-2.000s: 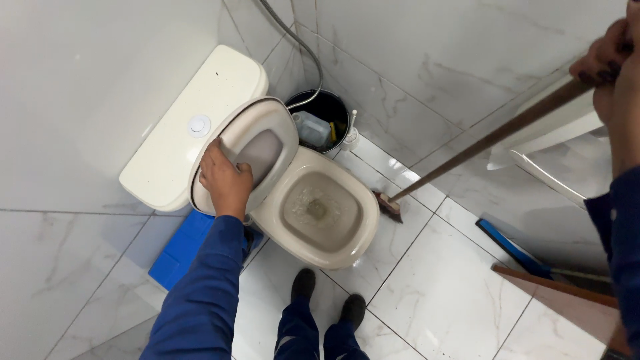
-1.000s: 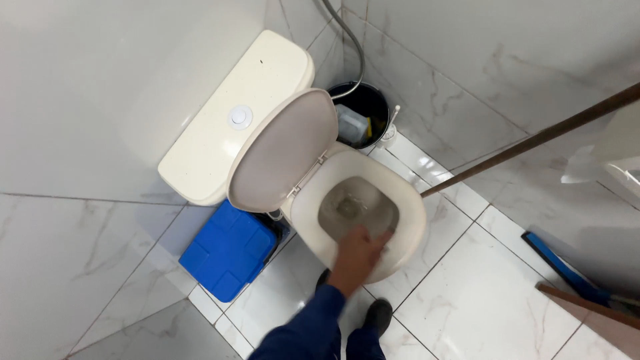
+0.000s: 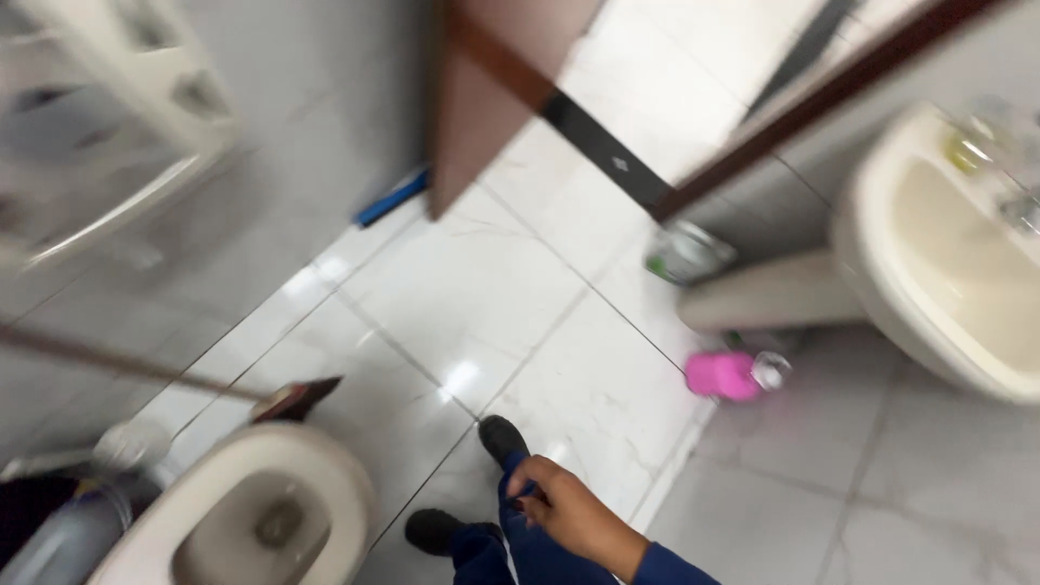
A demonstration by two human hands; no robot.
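Note:
My right hand [image 3: 561,508] is at the lower middle, with loosely curled fingers and nothing seen in it, over my blue trouser leg. My left hand is out of view. At the lower left stands the toilet bowl [image 3: 341,479], with its seat ring and the inside of the bowl showing. Just beyond its rim, a broom [image 3: 294,400] touches the floor with its dark reddish head, and its long handle runs off the left edge. A bin holding a translucent plastic container [image 3: 69,536] is partly visible at the far lower left.
A pedestal washbasin [image 3: 869,244] is on the right, with a pink bottle [image 3: 723,375] and a whitish package [image 3: 691,253] near its foot. A blue-edged squeegee [image 3: 392,197] lies beside the brown door [image 3: 479,97]. A blurred white plastic item [image 3: 195,122] is upper left. Tiles look glossy.
The view has swung far to the right. My left hand, on the toilet lid two seconds ago, is out of view. My right hand, on the broom handle then, no longer holds it.

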